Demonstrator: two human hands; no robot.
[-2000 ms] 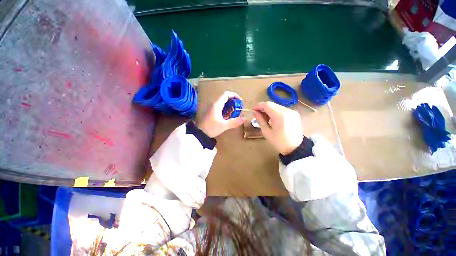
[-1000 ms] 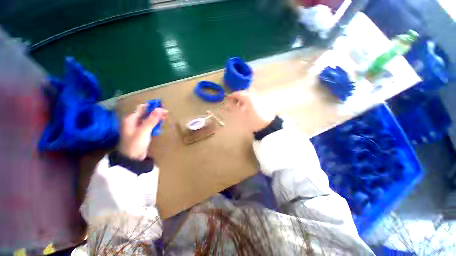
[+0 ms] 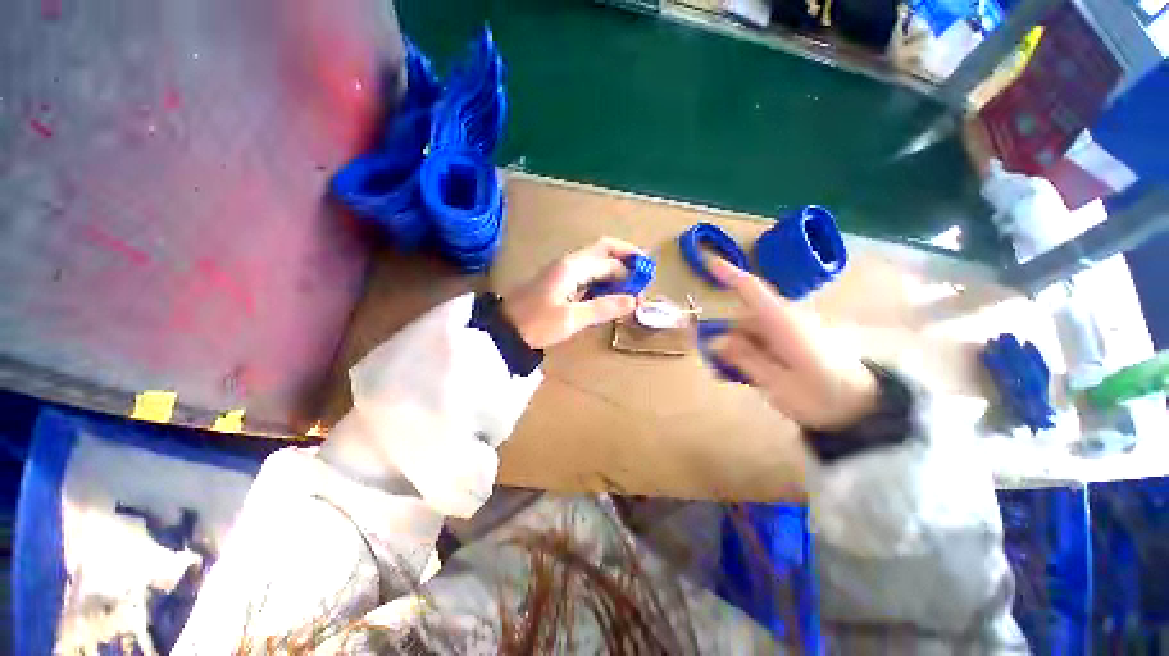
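My left hand [image 3: 573,292] is closed on a small blue part [image 3: 631,274] left of the dish. My right hand [image 3: 801,352] is blurred and holds a small blue fitting [image 3: 724,349] between thumb and fingers. The white glue dish [image 3: 660,314] sits on a brown base [image 3: 651,340] between the hands, and a thin applicator stick [image 3: 692,308] shows at its right edge. A blue oval ring [image 3: 700,244] lies just behind my right fingers, partly covered by them. A short stack of rings [image 3: 792,254] stands to its right.
Blue tailed parts [image 3: 464,192] are heaped against the red-stained grey panel [image 3: 192,192]. A pile of blue fittings [image 3: 1019,381] lies on the cardboard mat [image 3: 577,423] at right. The green conveyor [image 3: 718,122] runs behind. A blue-rimmed bin [image 3: 46,513] is lower left, with a green object [image 3: 1135,382] at far right.
My left hand has come back beside the dish with its blue part. My right hand now holds a blue fitting; the stick seen in it two seconds ago is no longer there. The view has turned.
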